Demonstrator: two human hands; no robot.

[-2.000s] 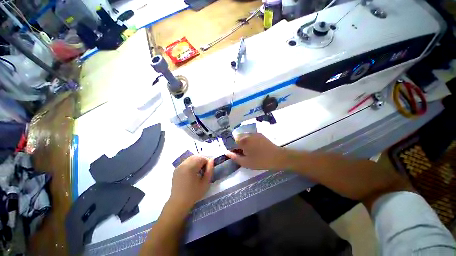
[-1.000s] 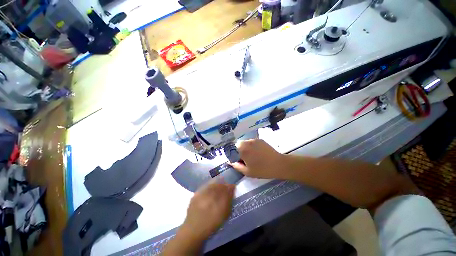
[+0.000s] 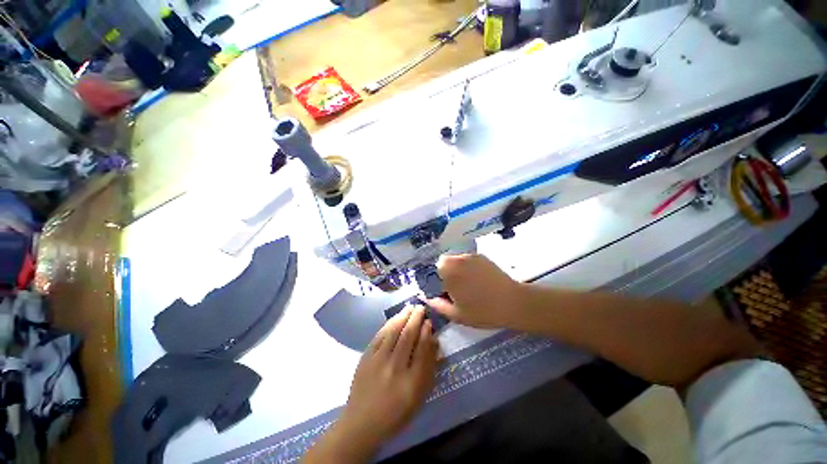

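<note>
A curved dark grey fabric panel (image 3: 349,319) lies flat under and in front of the presser foot and needle (image 3: 392,279). A small dark strip (image 3: 404,306) lies on the panel at my fingertips. My left hand (image 3: 399,362) rests on the panel with its fingers stretched towards the strip. My right hand (image 3: 473,290) is beside the presser foot, its thumb and fingers closed on the dark fabric. The fabric under both hands is partly hidden. The white sewing machine (image 3: 535,136) stands over the work.
A stack of curved dark panels (image 3: 227,304) lies left of the needle. A second pile (image 3: 195,390), with a small dark rectangle, lies nearer. A white slip (image 3: 263,222) lies behind. A red packet (image 3: 326,94) is behind the machine. Red and yellow loops (image 3: 760,188) are far right.
My left hand was near the front edge as a blurred fist; it has moved up onto the panel with its fingers extended. My right hand has stayed by the presser foot.
</note>
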